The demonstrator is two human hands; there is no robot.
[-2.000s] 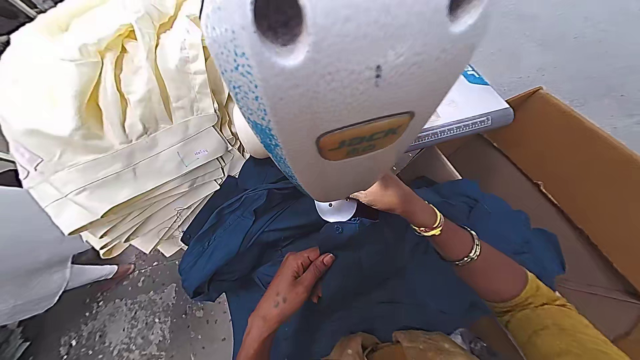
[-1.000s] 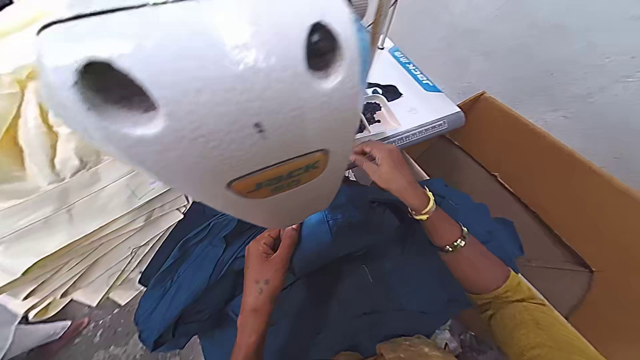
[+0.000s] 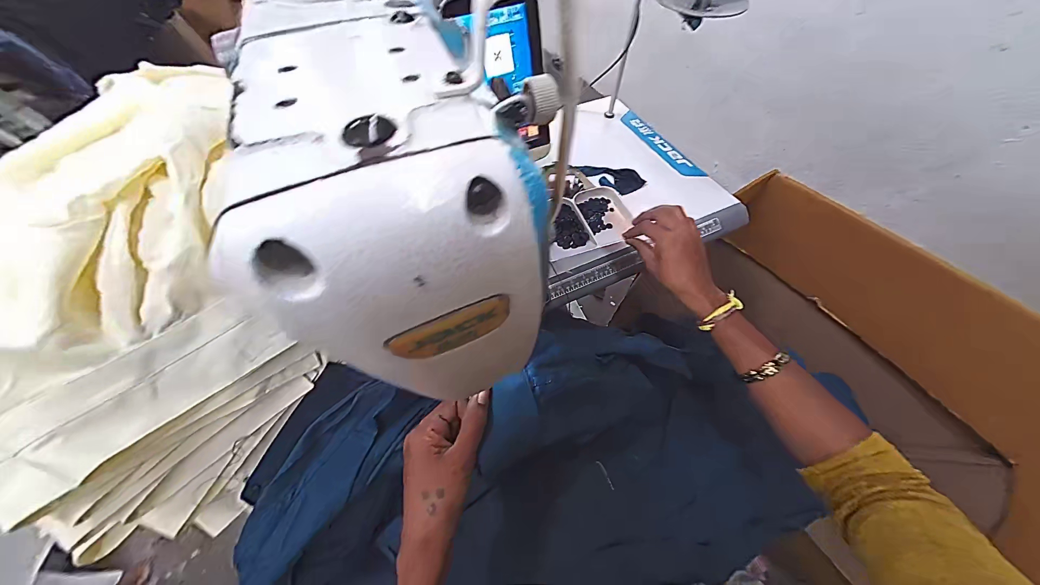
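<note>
The white head of a Jack sewing machine [image 3: 390, 260] fills the upper middle. Under its lower edge my left hand [image 3: 445, 443] pinches the dark blue cloth garment [image 3: 601, 455], its fingertips partly hidden by the machine. My right hand [image 3: 670, 248] is over the near right edge of a white compartment tray [image 3: 619, 218], thumb and fingertips close together. Whether a button is between them cannot be told. The tray holds many small dark buttons [image 3: 571, 227] and stands on the white machine table [image 3: 691, 191]. A scrap of dark cloth [image 3: 621, 179] lies behind it.
A stack of cream cloth pieces [image 3: 162, 414] lies at the left. An open cardboard box [image 3: 894, 284] stands at the right, with the blue garment reaching over it. A lit control screen [image 3: 508, 49] and a thread stand rod [image 3: 624, 65] are behind the machine head.
My right hand has moved from the cloth beside the machine head out to the button tray. My left hand stays at the blue garment. The view has shifted, showing more of the machine and table.
</note>
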